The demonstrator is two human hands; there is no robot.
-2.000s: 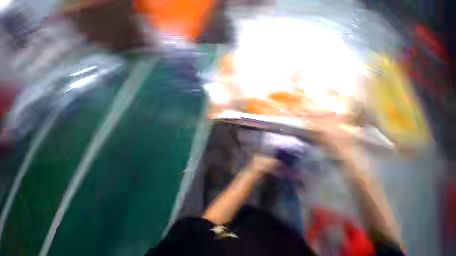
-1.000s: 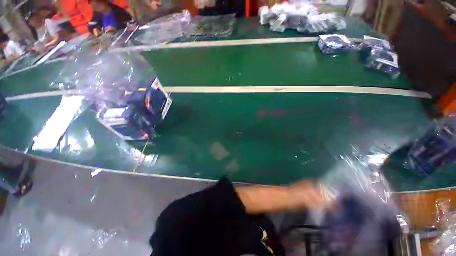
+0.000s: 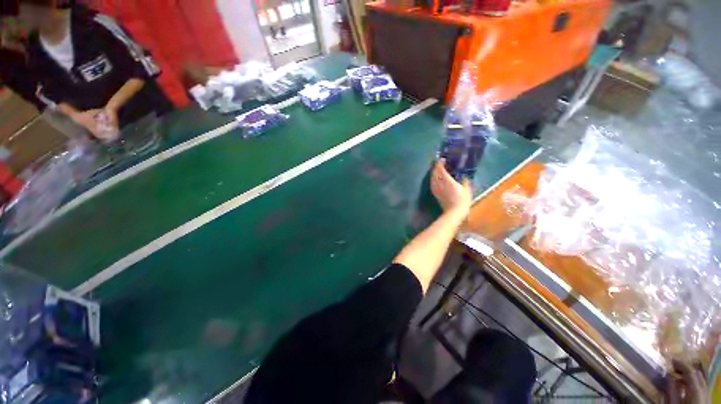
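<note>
My left hand [image 3: 451, 189] is at the belt's far right end, closed around the lower part of a dark blue product box [image 3: 465, 146] in a clear film bag. The loose film tail stands up above the box. My right hand cannot be made out; a blurred brownish patch at the bottom right corner is too unclear to tell. The heat sealer's orange-brown bed [image 3: 487, 215] is at the right, with a long silver-white sealing bar [image 3: 581, 304] along its near side. A crumpled heap of clear waste film [image 3: 624, 225] lies on the bed.
Several bagged boxes [image 3: 71, 316] are at the lower left of the green belt [image 3: 316, 221]. More small boxes [image 3: 320, 95] and a pale bagged pile [image 3: 253, 83] lie on its far side. An orange machine housing [image 3: 530, 51] stands behind the belt end. A person [image 3: 95, 67] is across the belt.
The view has turned right, towards the belt end and sealer. My left hand has carried the bagged box from near the sealer to the belt end. The foreground boxes now show at lower left.
</note>
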